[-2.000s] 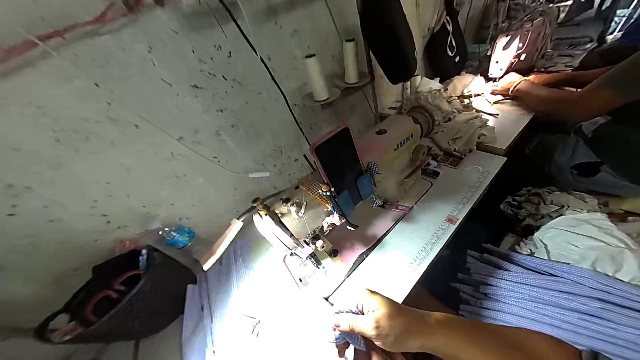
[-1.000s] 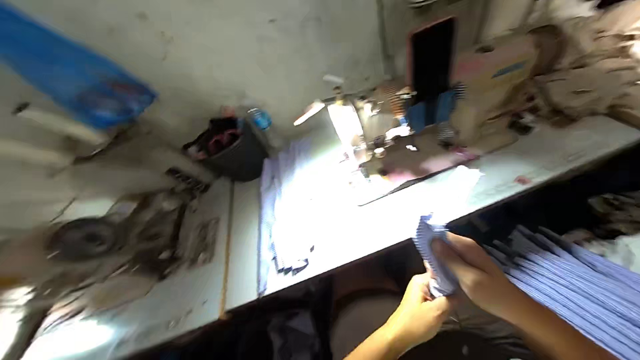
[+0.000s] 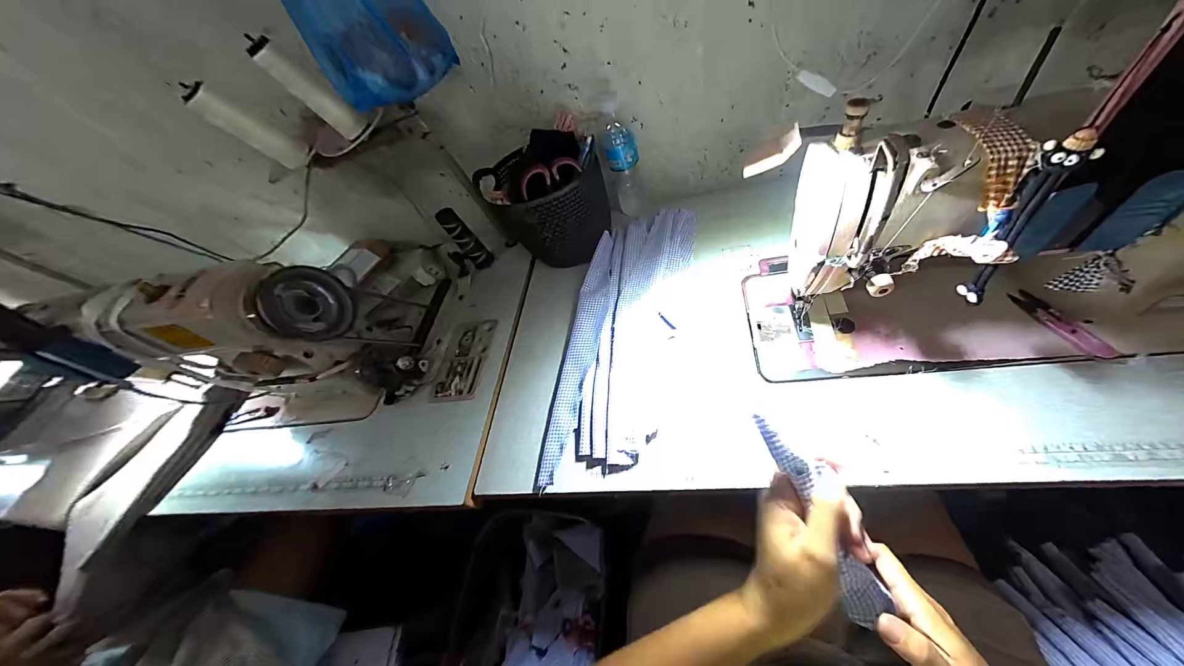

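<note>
A folded blue checked fabric strip is held between both hands, just off the table's front edge. My left hand grips its upper part, with the pointed end sticking out above. My right hand holds the lower end between thumb and fingers. Similar checked fabric strips lie side by side on the white sewing table, left of a lit sewing machine. The machine's needle and presser foot are behind my hands, and no cloth is clearly seen under them.
A black basket holding scissors and a plastic bottle stand by the wall. Pink-handled snips lie on the machine bed. Another sewing machine is at left, with a person's hand below it. More fabric strips lie at lower right.
The view has swung left. Two seconds ago one hand was over the tabletop near the machine; now both hands hold the fabric strip in front of the table edge.
</note>
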